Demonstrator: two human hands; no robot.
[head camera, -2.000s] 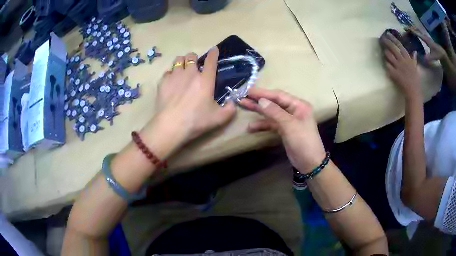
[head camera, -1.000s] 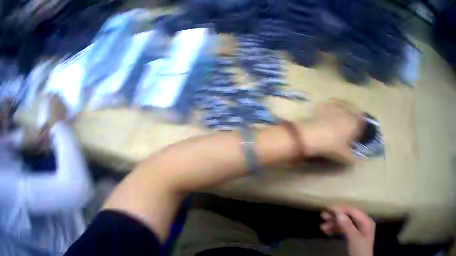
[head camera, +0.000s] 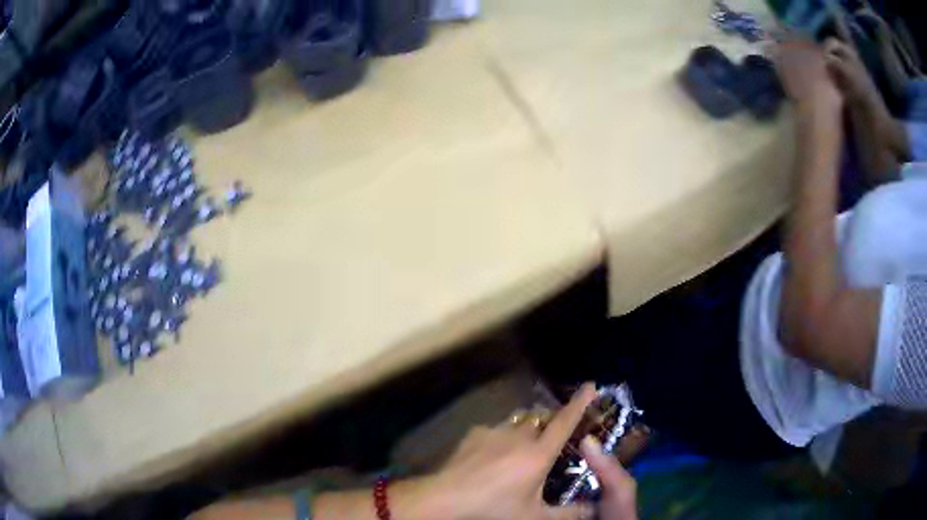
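Note:
My left hand, with rings and a red bracelet, reaches in from the lower left. It is shut on a dark, glossy, phone-like object with a white beaded strap. The object is below and in front of the table edge, blurred and partly covered by my fingers and thumb. My right hand cannot be made out. A spread pile of small dark three-armed parts with pale dots lies on the table's left side.
Upright pale retail boxes stand at the far left. Dark moulded cups crowd the back left. A coworker's arm reaches over the kraft-covered table at right, near dark rounded items.
The phone-like object with the beaded strap has left the tabletop and is in my left hand below the table edge. The view swung left and back. My right hand has gone from sight.

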